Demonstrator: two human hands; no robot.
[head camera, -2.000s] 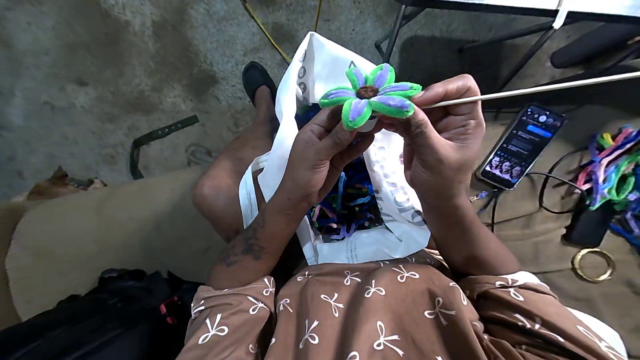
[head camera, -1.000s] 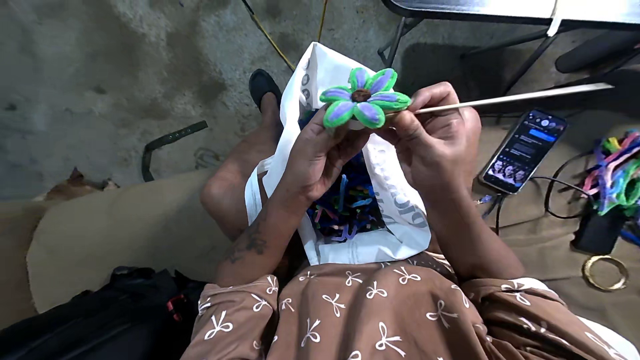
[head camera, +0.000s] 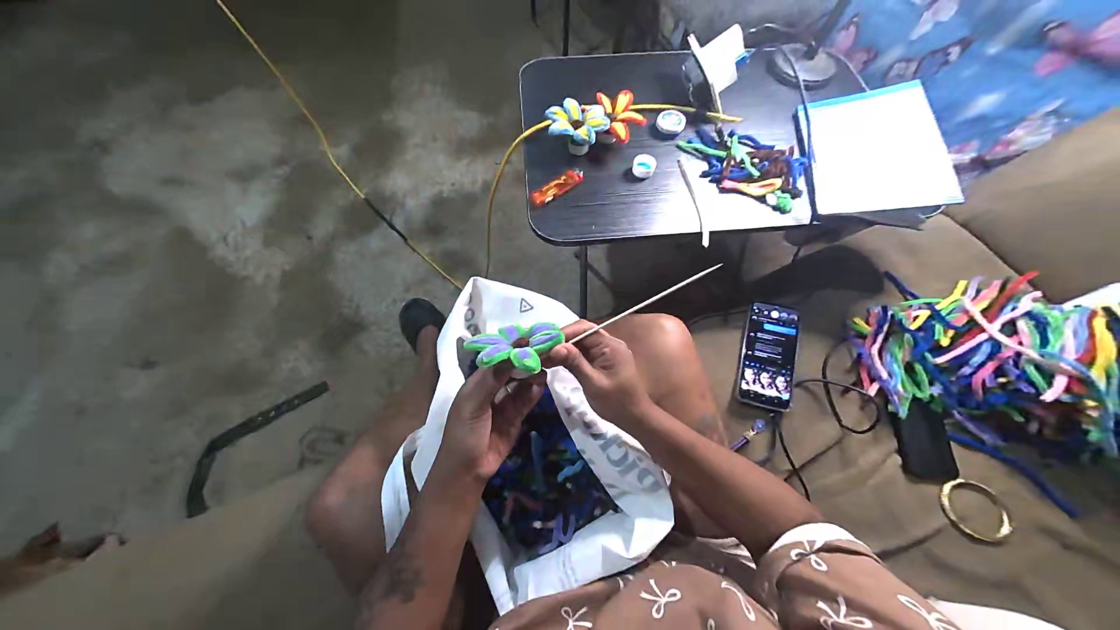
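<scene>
A pipe-cleaner flower (head camera: 516, 345) with green-edged purple petals and a brown centre is held between both hands, above a white bag (head camera: 604, 544). My left hand (head camera: 486, 416) grips it from below, at its underside. With its fingers closed on a thin wooden stick (head camera: 652, 300), my right hand (head camera: 599, 363) touches the flower's right petals. The stick points up and right, away from the flower. Dark blue and coloured pipe-cleaner pieces (head camera: 547, 486) lie inside the open bag on my lap.
A small black table (head camera: 604, 210) ahead bears two finished flowers (head camera: 577, 122), small round containers (head camera: 644, 165), pipe-cleaner pieces (head camera: 752, 166) and a white pad (head camera: 879, 149). On the couch to the right lie a phone (head camera: 767, 357), cables, a pipe-cleaner pile (head camera: 989, 350) and a gold-coloured bangle (head camera: 976, 510).
The view has swung up and right, bringing the tabletop into sight. Both hands still hold the flower and the stick; the flower is now seen more from the side.
</scene>
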